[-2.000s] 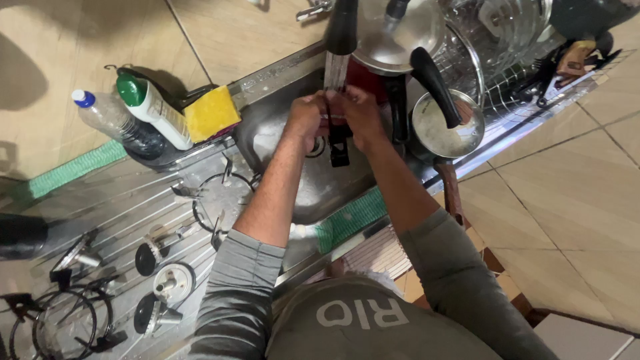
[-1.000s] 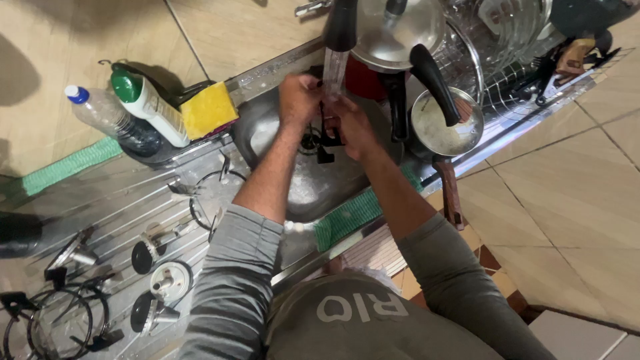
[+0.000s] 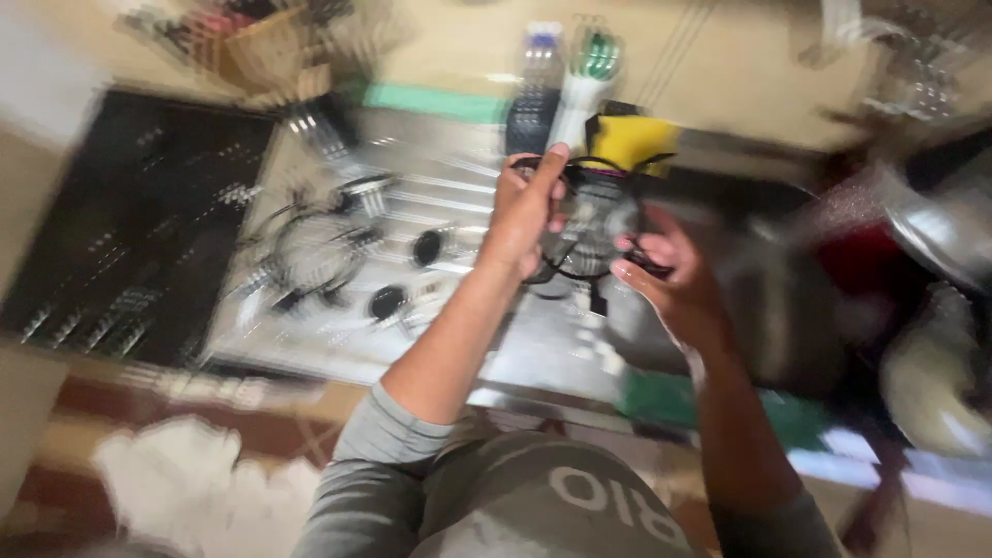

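Observation:
My left hand [image 3: 528, 205] grips the left side of a round black wire pan support from a gas stove [image 3: 581, 275], with the thumb on top. The fingers of my right hand [image 3: 666, 260] close on its right side. The support is held above the ribbed steel drainboard [image 3: 446, 174], at the left edge of the sink basin [image 3: 643, 329]. Another pan support [image 3: 318, 252] lies on the drainboard at the left, with burner parts [image 3: 426, 298] between it and my left forearm. The view is strongly blurred.
A yellow sponge or cloth [image 3: 632, 139], a white bottle with a green cap [image 3: 581, 97] and a blue-capped bottle [image 3: 535, 101] stand behind my hands. A black cooktop surface [image 3: 139, 225] is at far left. Blurred cookware [image 3: 930, 225] is at right.
The view has swung left. My hands have moved from under the tap over the basin to the basin's left edge and the drainboard, with the pan support between them.

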